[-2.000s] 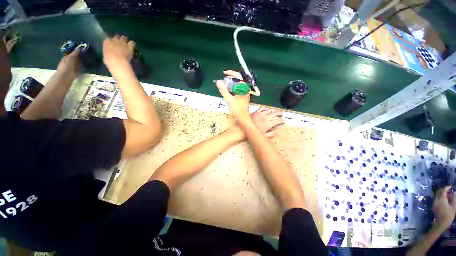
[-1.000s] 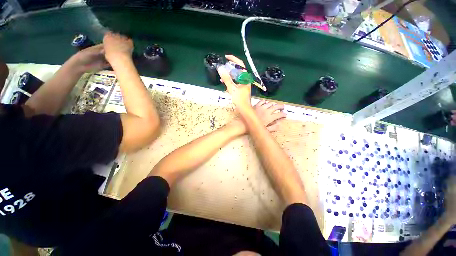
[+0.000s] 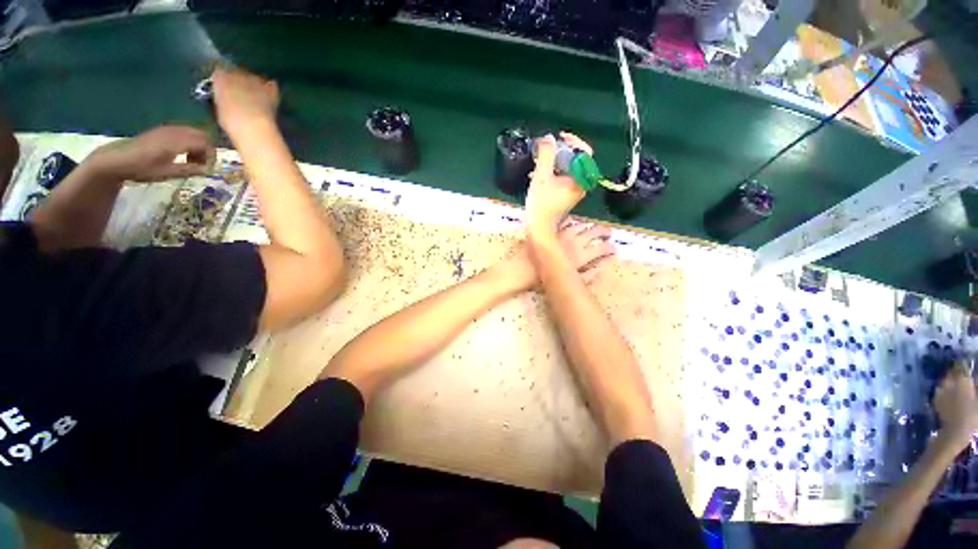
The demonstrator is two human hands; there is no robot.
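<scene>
My right hand (image 3: 552, 184) holds the power screwdriver (image 3: 571, 161), its green cap facing right. Its front end is at the top of a black cylindrical unit (image 3: 513, 166) upright on the green conveyor belt (image 3: 450, 80); the bit is too small to make out. The whitish cable (image 3: 631, 102) rises from the cap. My left hand (image 3: 582, 250) lies with fingers apart at the back edge of the brown board (image 3: 483, 397), partly behind my right wrist. My forearms cross. More black units stand left (image 3: 390, 139) and right (image 3: 640, 188) of the tool.
Dark specks lie on the board (image 3: 375, 241). A person at the left (image 3: 245, 102) reaches over the belt. A white dotted sheet (image 3: 788, 386) is at the right, with another person's hand (image 3: 952, 402) beyond. A grey metal bar (image 3: 858, 209) slants over the belt. A thin black cord (image 3: 847, 104) hangs there.
The belt units have moved right. My right hand and the screwdriver have moved right with them, now at another unit's top. My left hand has stayed in place. The left neighbour's hands have moved apart.
</scene>
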